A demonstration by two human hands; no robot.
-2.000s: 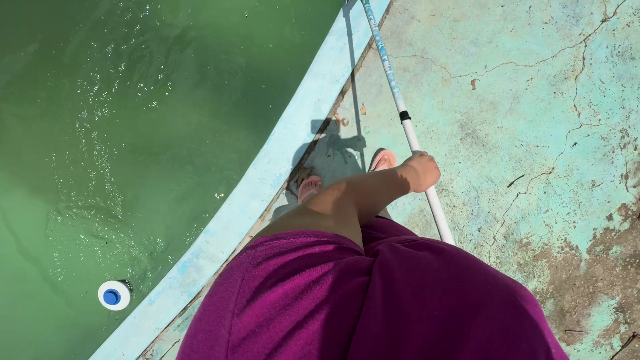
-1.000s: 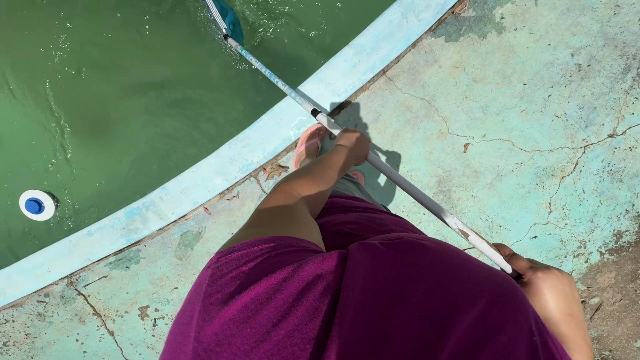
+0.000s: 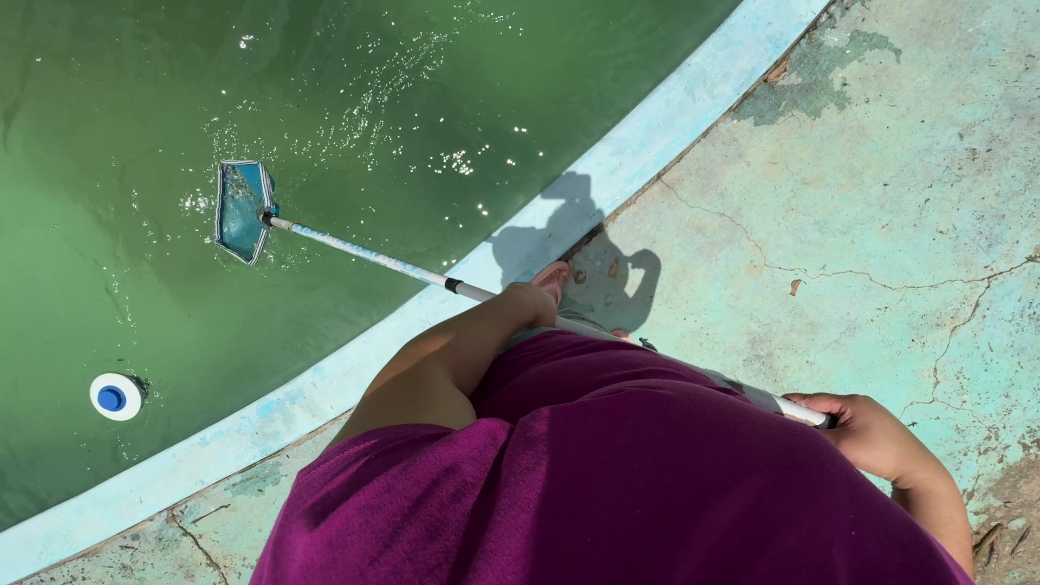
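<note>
My left hand (image 3: 530,304) grips the white and blue pole (image 3: 378,258) of a pool skimmer, just behind a black collar on it. At the pole's rear end, on the right, my right hand (image 3: 845,426) is closed around the tip. The pole slants across the front of my purple shirt and out over the pool's edge. At its far end the blue skimmer net (image 3: 243,213) with a pale rim lies at the surface of the green water, with small dark debris in it.
A white and blue round float (image 3: 115,397) sits in the water at lower left. The light blue pool coping (image 3: 325,378) curves diagonally past my sandalled foot (image 3: 552,280). Cracked, turquoise-painted concrete (image 3: 853,219) lies to the right, with bare dirt at lower right.
The skimmer net, at the top edge one second ago, now shows fully at the left on the water. My right hand, out of view two seconds ago, is now on the pole's end.
</note>
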